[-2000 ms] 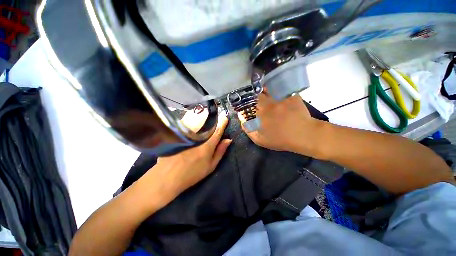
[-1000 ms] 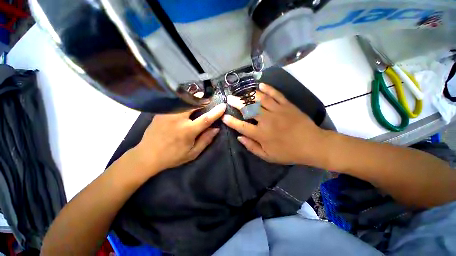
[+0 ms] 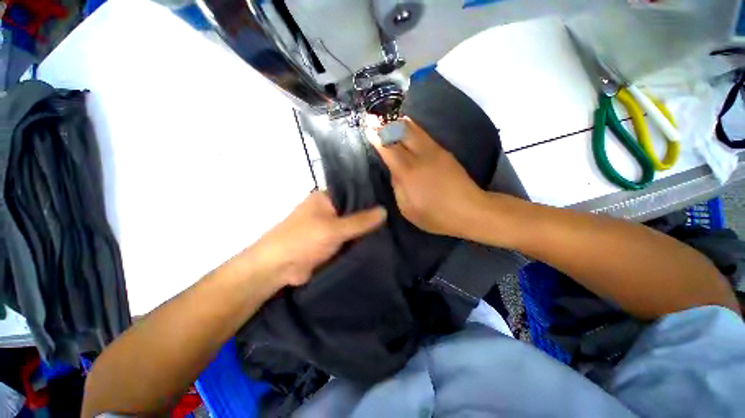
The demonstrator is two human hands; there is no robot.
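Observation:
A dark grey garment piece (image 3: 351, 302) runs from under the needle area down over the table edge onto the lap. My left hand (image 3: 314, 233) grips its left edge below the needle, thumb on top and fingers hidden under or behind the cloth. My right hand (image 3: 425, 175) is on the cloth just right of the needle area, fingertips close to the thread tension assembly (image 3: 384, 100) and partly hidden by it. The presser foot area (image 3: 347, 114) is bright and too small to make out clearly.
The shiny curved guard (image 3: 265, 53) hangs at upper left. Shears (image 3: 625, 122) with green and yellow handles lie at right, near white cloth (image 3: 701, 122) and a black strap (image 3: 729, 110). Folded dark garment pieces (image 3: 61, 220) lie at left. Blue crates (image 3: 543, 314) stand below the table.
My left hand has moved down and away from the needle and now grips the cloth edge. The cloth has been drawn narrower on the left, baring white table. The machine head appears higher in view.

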